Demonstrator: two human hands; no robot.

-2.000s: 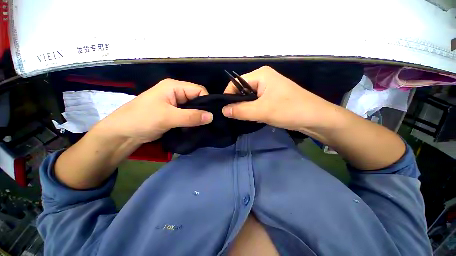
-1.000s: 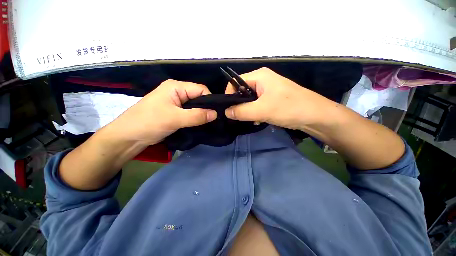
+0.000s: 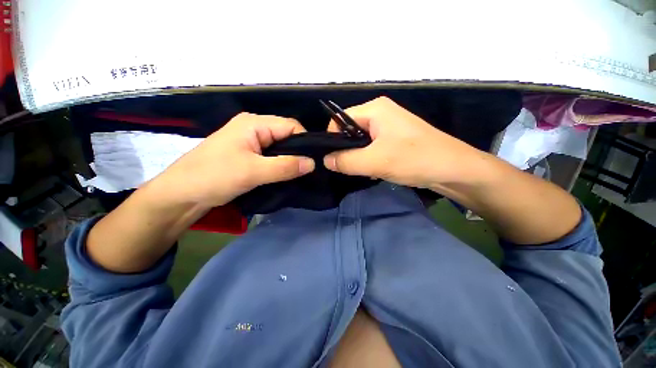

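A black garment (image 3: 306,144) is bunched between my two hands, just below the table's front edge, and hangs down to my lap. My left hand (image 3: 262,154) pinches its folded edge between thumb and fingers. My right hand (image 3: 367,140) pinches the same edge a short way to the right. A slim dark two-pointed tool, apparently tweezers (image 3: 342,118), is also held in my right hand, its tips sticking up to the left past the fingers. Its lower end is hidden in the hand.
The white table (image 3: 324,43) spans the top. A crumpled white sheet (image 3: 137,154) lies at left, with a red-edged piece (image 3: 223,220) below. Glossy pink fabric (image 3: 554,110) hangs at the right table edge, above white scraps (image 3: 532,140) in a bin. The floor is green.
My left hand has moved slightly right, closer to my right hand. The tweezers' tips have shifted slightly and look closer together. Both hands still pinch the black edge.
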